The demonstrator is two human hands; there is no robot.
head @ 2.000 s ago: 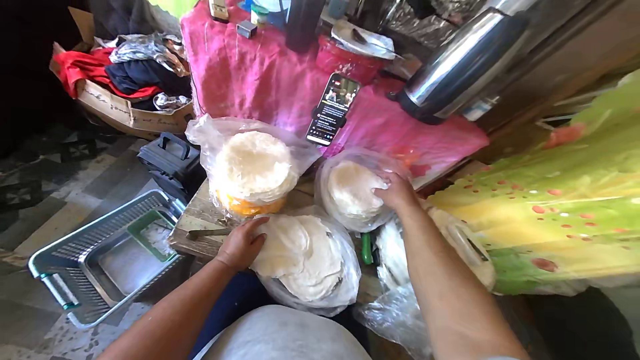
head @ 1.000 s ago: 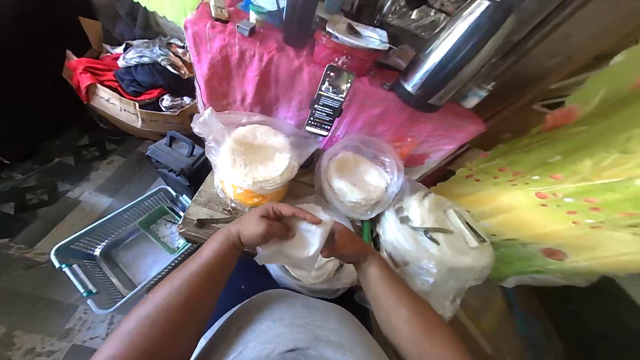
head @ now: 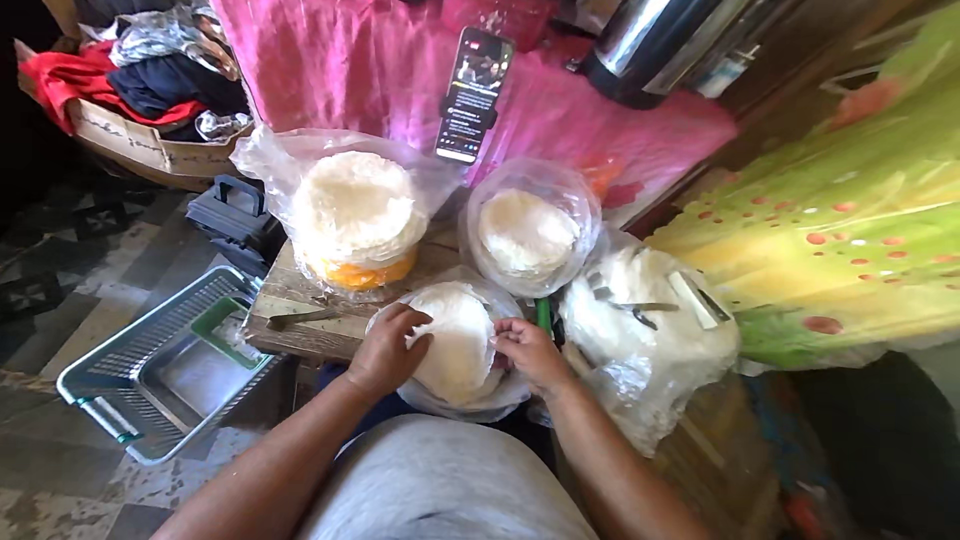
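My left hand [head: 391, 346] pinches the left edge of a thin, round white wrapper sheet [head: 452, 341], and my right hand [head: 529, 351] pinches its right edge. The sheet lies over a plastic-lined pile of similar sheets [head: 480, 403] at my lap. Behind my left hand, a tall stack of pale round sheets [head: 358, 199] sits in a clear plastic bag, with something orange beneath it. A smaller stack [head: 529, 229] in clear plastic stands behind my right hand. At the right, a large white plastic-wrapped bundle [head: 637, 322] carries a knife or similar tool [head: 646, 306].
A knife [head: 300, 318] lies on the wooden board [head: 330, 337]. A lit phone [head: 474, 96] stands against the pink cloth [head: 322, 67], near a metal flask [head: 645, 52]. To the left are a plastic basket [head: 161, 360], a black case [head: 234, 217] and a cardboard box of cloths [head: 127, 139].
My right hand has left the small stack behind. Both hands came together over a folded sheet one second ago; now they are apart, and the sheet lies spread between them.
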